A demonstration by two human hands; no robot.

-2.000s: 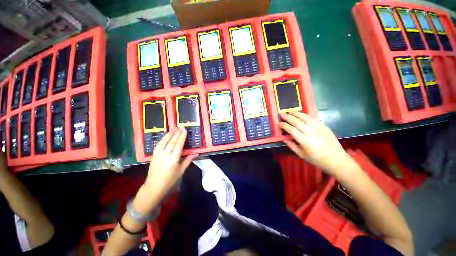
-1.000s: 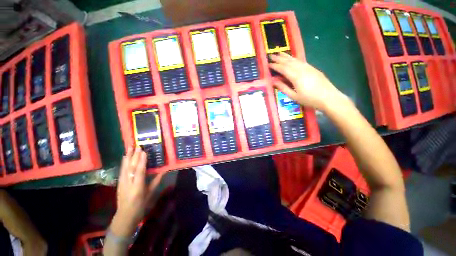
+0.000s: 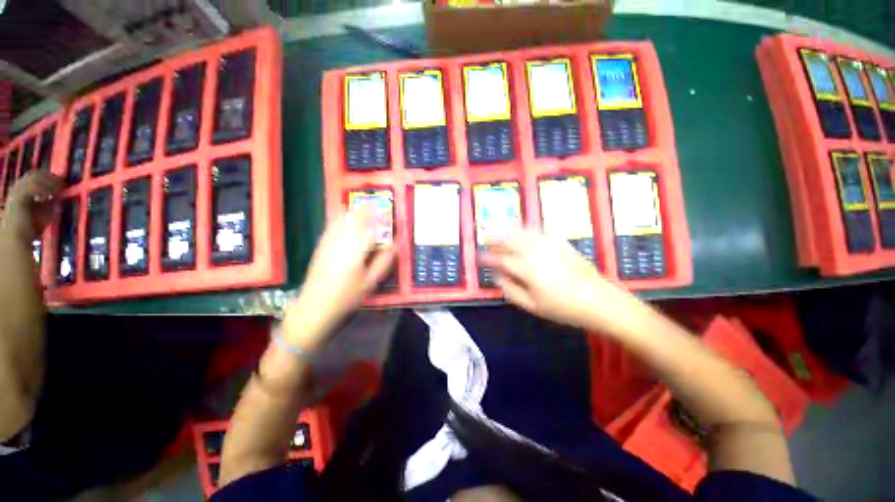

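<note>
A red-orange foam tray (image 3: 677, 196) lies in front of me with two rows of keypad phones, each with a yellow border round its screen. All the screens I can see are lit; the back right phone (image 3: 618, 98) has a darker blue screen. My left hand (image 3: 345, 257) lies over the front left phone (image 3: 379, 208) and hides its keys. My right hand (image 3: 538, 275) is over the front row, its fingers on the keys of the middle phone (image 3: 498, 208). Neither hand visibly holds anything; the fingers are slightly blurred.
A tray of black phones (image 3: 272, 196) is at left, with another person's hand (image 3: 34, 196) at its far side. Stacked trays (image 3: 795, 196) stand at right. A brown carton (image 3: 520, 27) and a thin dark stick (image 3: 381, 39) lie behind. More red trays (image 3: 648, 431) are below the bench edge.
The front left and back right screens, dark before, are now lit. My right hand has moved from the back right phone to the front middle phone. The view has shifted, moving the trays rightward.
</note>
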